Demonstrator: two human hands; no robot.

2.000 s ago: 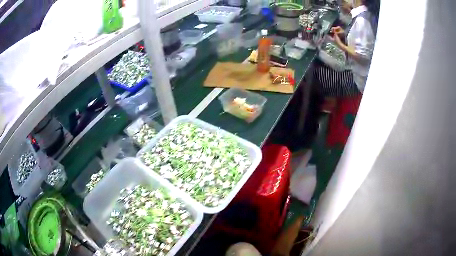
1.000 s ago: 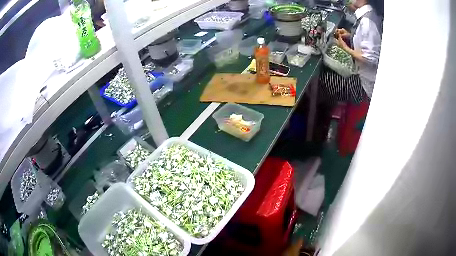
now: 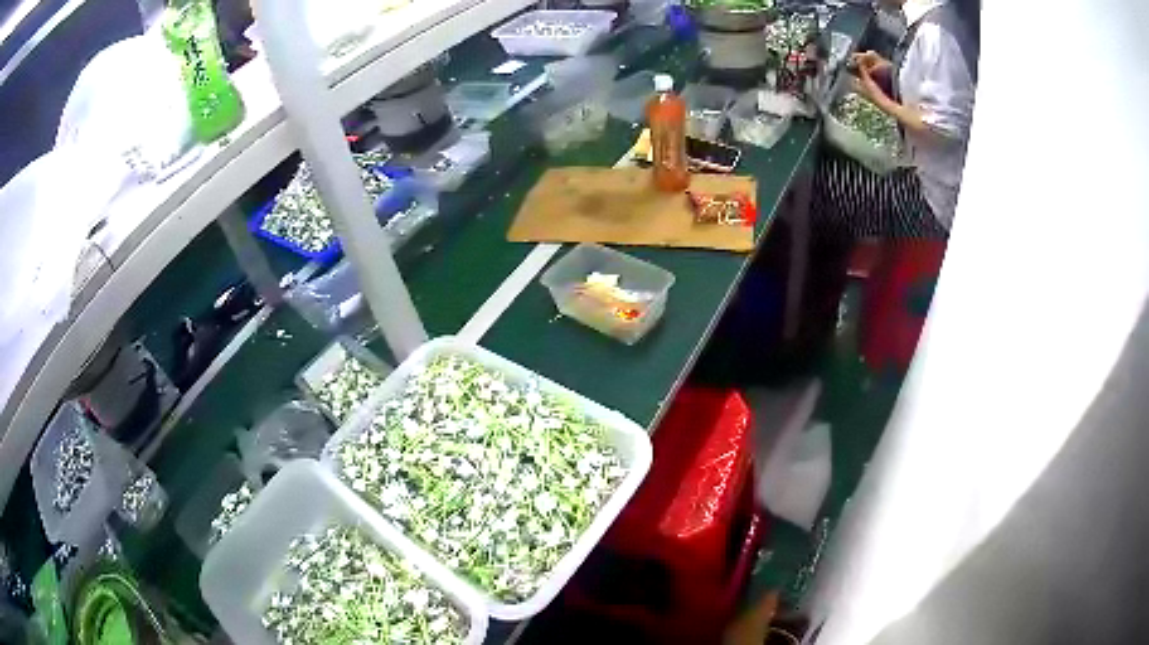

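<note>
Neither of my hands is in the picture. Two translucent tubs stand side by side on the green bench nearest me. The right tub [image 3: 639, 469] is well filled with small white-headed parts with thin green stems [image 3: 485, 466]. The left tub [image 3: 240, 554] is cut off by the bottom edge and holds a lower pile of similar parts [image 3: 359, 599]. Part of a bowl feeder [image 3: 107, 617] with bright green inside shows at the lower left.
A white post [image 3: 340, 189] rises behind the tubs to the overhead shelf. A small clear box [image 3: 567, 296], cardboard [image 3: 554, 208] and an orange bottle [image 3: 668, 136] stand beyond. A red stool [image 3: 693, 466] is beside the bench. Another person [image 3: 926, 114] sits at the far right.
The view has shifted since two seconds ago, so the tubs sit lower in the picture and less of the bowl feeder shows. The tubs themselves have not visibly moved on the bench.
</note>
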